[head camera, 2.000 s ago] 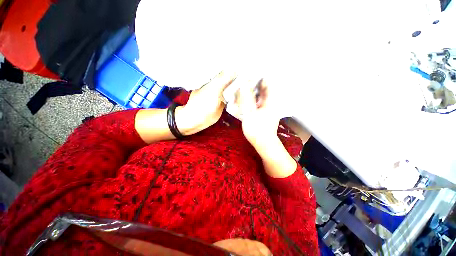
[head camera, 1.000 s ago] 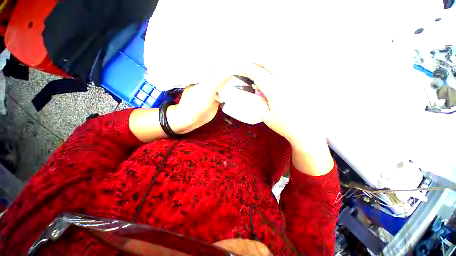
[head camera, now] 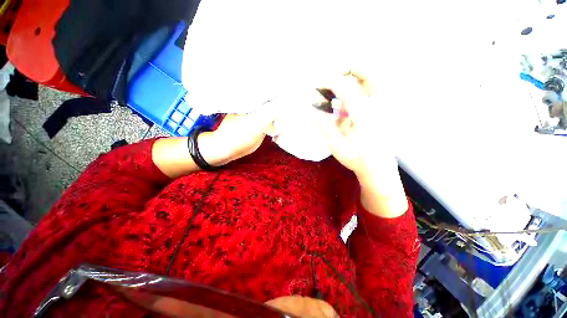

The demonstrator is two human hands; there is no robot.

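Note:
The white cloth (head camera: 248,56) is overexposed, lies over the table edge and hangs in a rounded fold between my hands. My left hand (head camera: 245,133), with a dark band at the wrist, holds the cloth at its left side; its fingertips are washed out. My right hand (head camera: 357,127) is at the right of the fold and holds small dark pointed snips (head camera: 324,99) with a pink-red part at the fingers. The blades point left over the cloth. Seam and thread ends cannot be made out.
Metal machine parts (head camera: 553,87) stand at the far right on the white table (head camera: 447,192). A blue crate (head camera: 152,93), black cloth (head camera: 93,49) and a red seat-like thing (head camera: 34,43) are at upper left. Tangled threads hang below the table at right.
Since the first frame my right hand has moved right and the snips have come into clearer view. My left hand has shifted slightly left. The fold of cloth between the hands shows wider.

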